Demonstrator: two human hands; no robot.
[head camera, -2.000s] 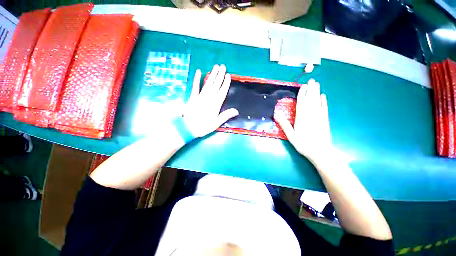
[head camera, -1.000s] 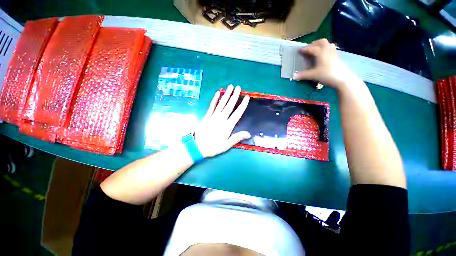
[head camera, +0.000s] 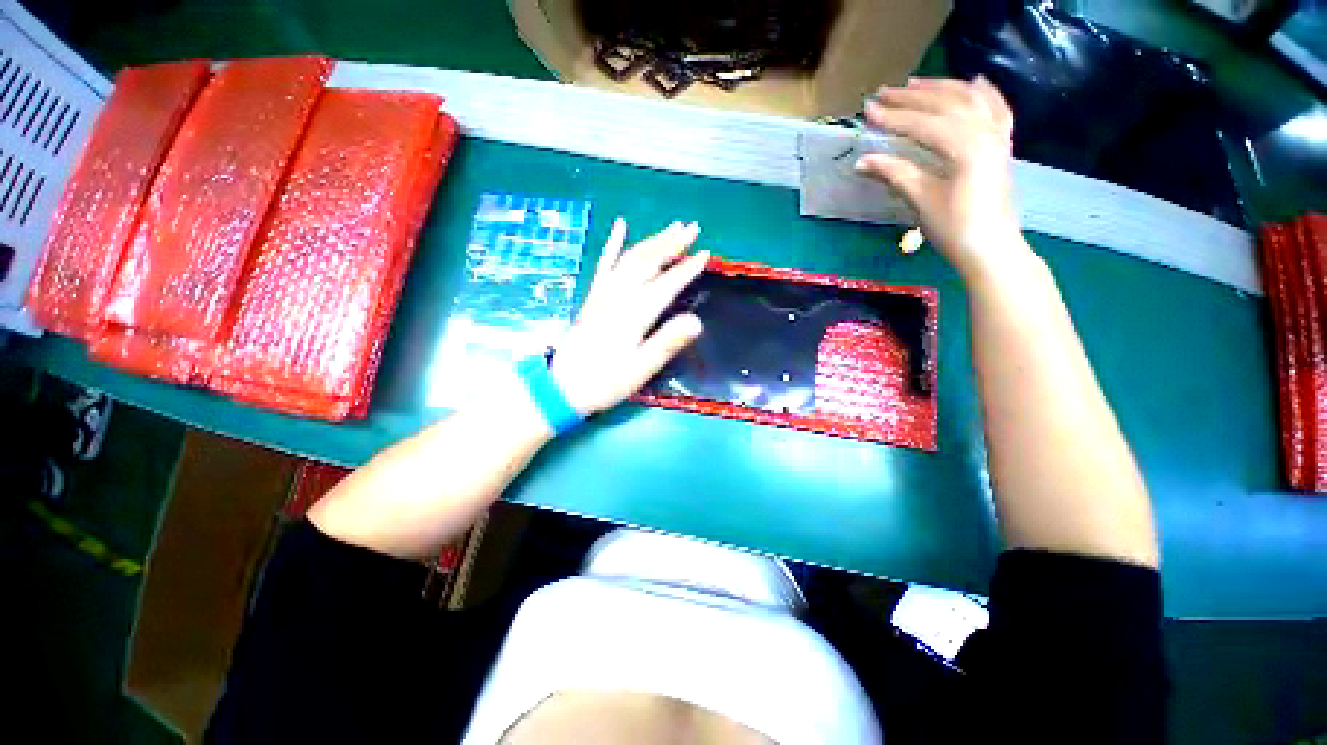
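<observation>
A long board covered by glossy black film (head camera: 757, 342) lies on a red bubble bag (head camera: 910, 424) on the green mat. Red dimples show through the curved cut-out at its right. My left hand (head camera: 630, 317) rests over the board's left end, fingers apart, with a blue band on the wrist. My right hand (head camera: 953, 168) is raised beside the grey plate (head camera: 844, 175) on the back rail, fingers spread and bent; I see nothing held in it. A small yellowish disc (head camera: 913, 240) lies behind the board's right part.
A clear sheet with blue squares (head camera: 527, 240) lies left of the board. Stacked red bubble bags stand at the left (head camera: 328, 248) and right edge (head camera: 1300, 349). Behind the rail are an open carton (head camera: 873, 51) and black plastic (head camera: 1121, 117). White slotted equipment (head camera: 44, 146) is at the far left.
My right hand has left the board's right end, moved back to the grey plate, and now lifts off it with fingers spread. My left hand stays at the board's left end.
</observation>
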